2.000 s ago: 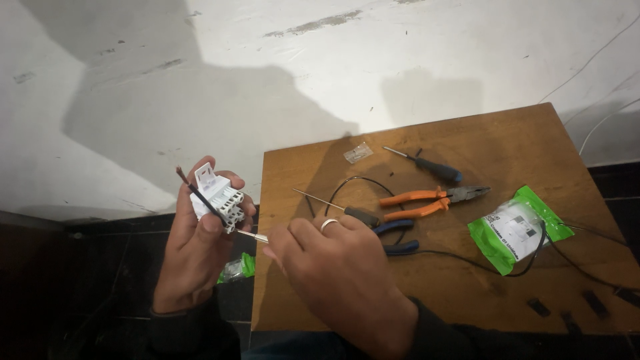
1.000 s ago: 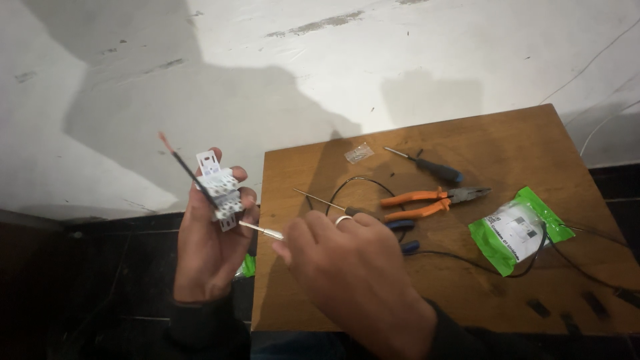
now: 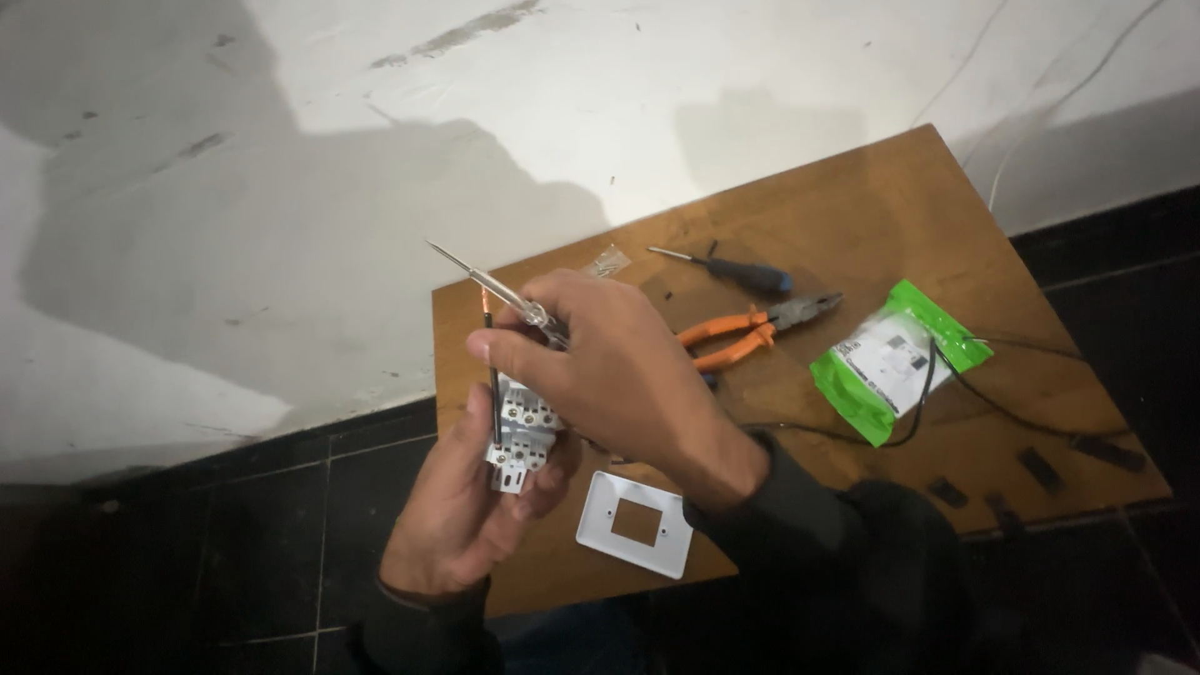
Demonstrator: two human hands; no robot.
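Note:
My left hand [image 3: 459, 516] holds a white electrical switch module on its mounting strap [image 3: 521, 441], its terminal screws facing up. A short black wire [image 3: 495, 384] with a bare copper end stands up from the module, its lower end at a terminal near my left thumb. My right hand [image 3: 623, 375] grips a slim screwdriver with a clear handle [image 3: 506, 294], its tip pointing up and to the left, away from the module. The right fingers are just above the module and hide part of its upper end.
On the wooden table [image 3: 581, 586] lie a white wall plate [image 3: 634, 525], orange-handled pliers [image 3: 741, 337], a dark-handled screwdriver [image 3: 745, 274], a small bag of screws [image 3: 607, 262] and a green and white packet [image 3: 900, 364] with black cable across it. The wall stands behind.
My right hand has moved up over the module, and its screwdriver tip, earlier near the module's lower end, now points up and left. The view has shifted, with the white wall plate in sight.

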